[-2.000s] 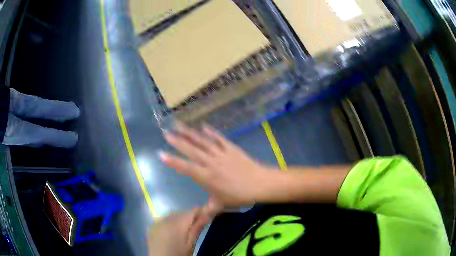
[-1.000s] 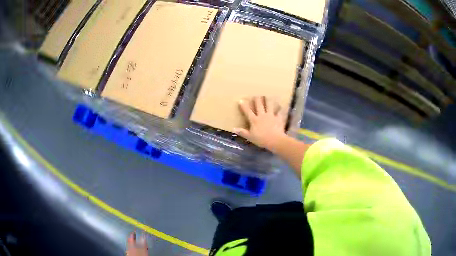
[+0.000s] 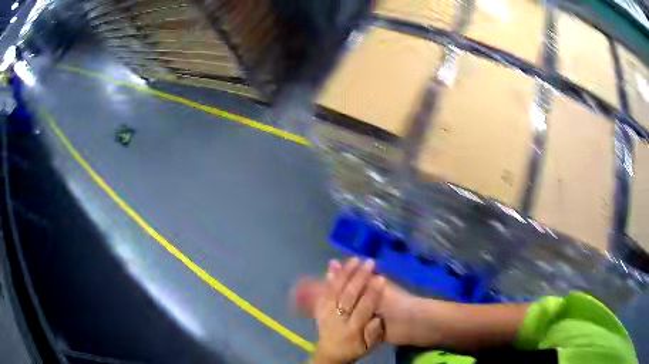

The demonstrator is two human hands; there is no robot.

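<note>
My left hand (image 3: 347, 313), with a ring on one finger, comes up from the bottom edge. It lies over the fingers of my right hand (image 3: 407, 313), so the two hands touch. The left fingers are extended. The right fingers are mostly hidden and one blurred part shows at the left. No object shows in either hand. Wrapped stacks topped with brown cardboard sheets (image 3: 466, 128) stand beyond and right of my hands, on a blue pallet (image 3: 420, 269). Shiny clear wrap covers their sides.
Grey floor (image 3: 213, 192) with curving yellow lane lines (image 3: 174, 250) lies ahead and left. A small dark green item (image 3: 124, 135) lies on the floor. Layered brown stacks (image 3: 192, 50) stand at the upper left. A blurred dark shape (image 3: 313, 35) is at the top centre.
My right hand has left the cardboard top and now meets my left hand at the bottom centre. The view has turned, so the wrapped stacks now stand at the right.
</note>
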